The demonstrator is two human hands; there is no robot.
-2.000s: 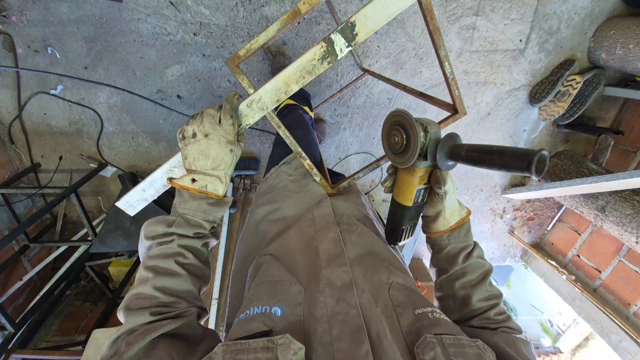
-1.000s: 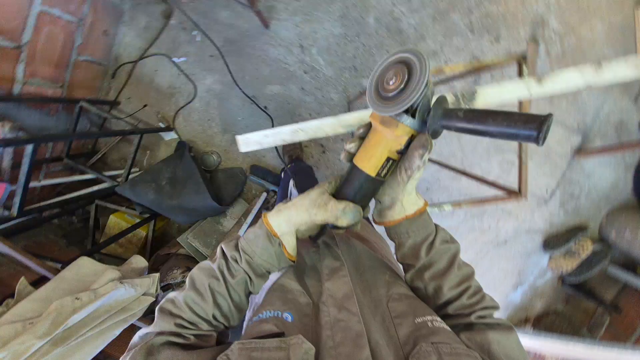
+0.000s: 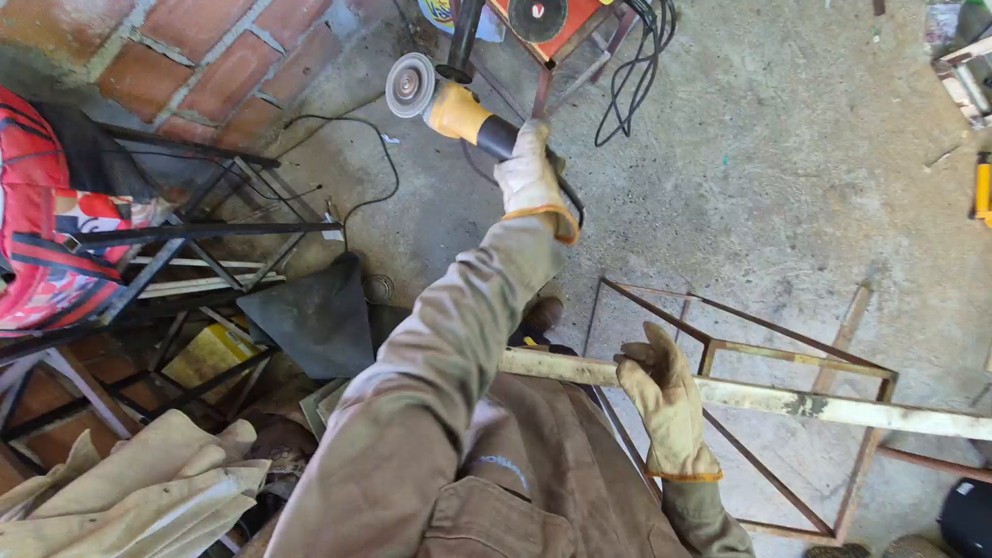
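My left hand [image 3: 535, 174], in a pale leather work glove, grips the rear body of a yellow and black angle grinder [image 3: 457, 112]. Its disc faces up at the upper left, and its black side handle points toward a red-topped stool. My right hand [image 3: 663, 395], gloved alike, has its palm showing and fingers loosely apart, with nothing held. Behind this hand runs a long, pale metal bar [image 3: 837, 409] with worn paint. The bar lies across a rusty angle-iron frame [image 3: 859, 480]; its left end is hidden by my sleeve.
A red-topped metal stool [image 3: 573, 35] carries a cutting disc, with a coiled black cable [image 3: 643, 70] beside it. Dark metal frames [image 3: 205, 231] and a red bag [image 3: 46, 209] stand at left by a brick wall [image 3: 209, 54]. Pale cloth [image 3: 139, 488] lies lower left; a cord [image 3: 395, 170] crosses the floor.
The grinder has passed from my right hand to my left, with both hands on it one second ago. My left hand let go of the bar earlier. The view has swung left.
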